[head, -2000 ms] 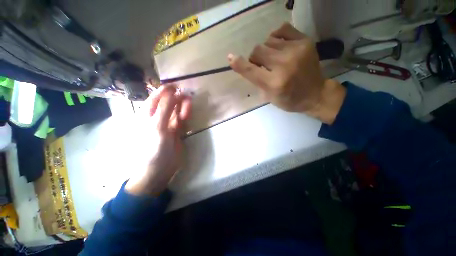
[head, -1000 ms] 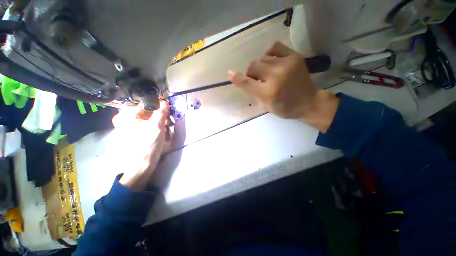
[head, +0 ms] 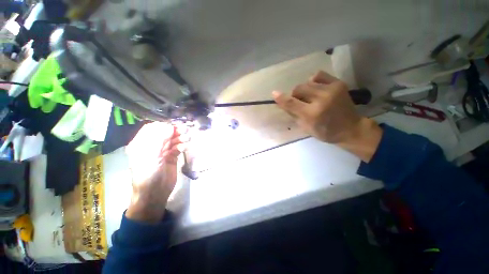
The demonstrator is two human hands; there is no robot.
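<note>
My right hand [head: 327, 107] holds a screwdriver [head: 244, 104] with a long dark shaft; its black handle end shows behind the hand. The shaft points left and its tip reaches the needle area [head: 195, 111] under the machine head [head: 257, 32]. My left hand [head: 155, 155] has its fingertips at the needle area, just left of and below the tip. Glare washes out these fingers, so what they touch or pinch cannot be told. The beige machine bed [head: 268, 126] lies under the shaft.
Thread snips with red handles [head: 423, 111] and black-handled scissors [head: 474, 96] lie at the right. Neon green pieces [head: 48, 85] and dark cloth [head: 63, 166] are at the left. Cardboard with yellow printed tape [head: 92, 203] lies at the table's left. The white table's front edge runs below my hands.
The view has shifted, so the machine and hands appear farther right. The screwdriver shaft looks more level. My left hand has moved from right of the needle area to its left and lower side.
</note>
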